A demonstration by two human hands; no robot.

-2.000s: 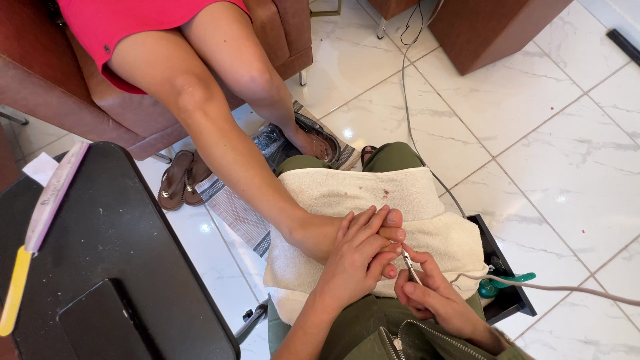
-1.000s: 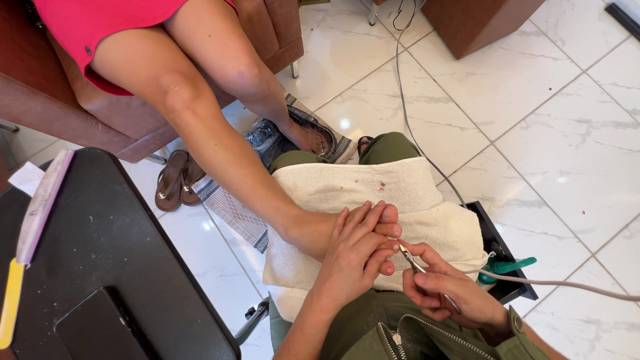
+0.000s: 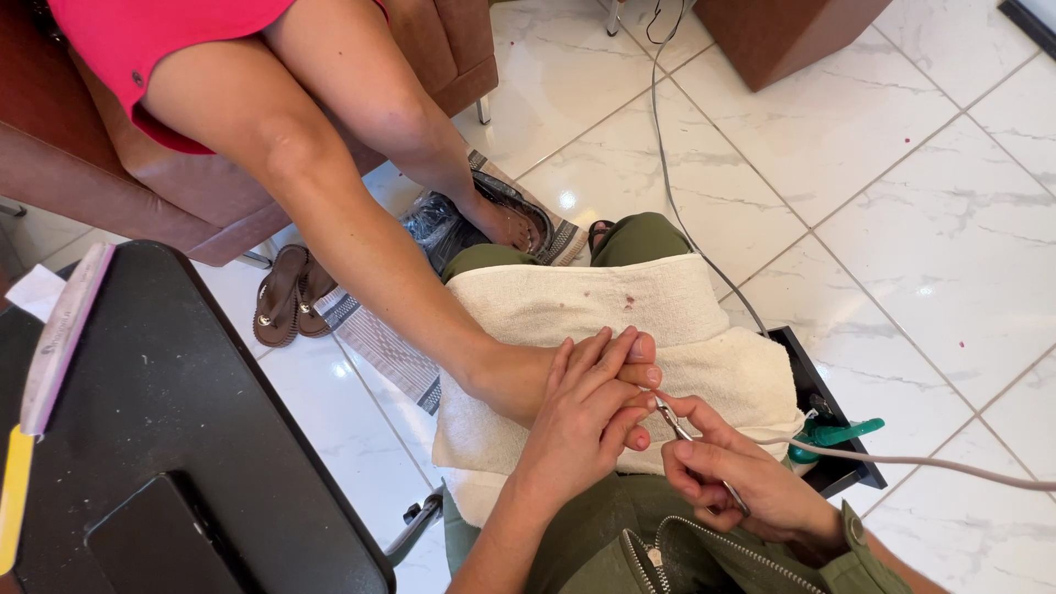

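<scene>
The seated person's bare foot (image 3: 511, 379) rests on a cream towel (image 3: 693, 305) spread over my lap. My left hand (image 3: 577, 421) lies across the top of that foot, its fingers around the toes. In my right hand (image 3: 726, 470) is a pair of metal cuticle nippers (image 3: 672, 419), the tips at one of the smaller toes. Whether the jaws touch skin or nail is too small to tell. Small reddish spots mark the towel above the toes.
At left a black tabletop (image 3: 214, 412) holds a nail file (image 3: 66, 338) with a yellow end and a smartphone (image 3: 157, 536). A black drawer (image 3: 858, 470) with a green-handled item (image 3: 841, 431) stands at right, crossed by a cable (image 3: 949, 464). Brown flip-flops (image 3: 280, 293) lie beyond the table.
My right hand and the nippers have shifted slightly at the toes. My left hand stays on the foot.
</scene>
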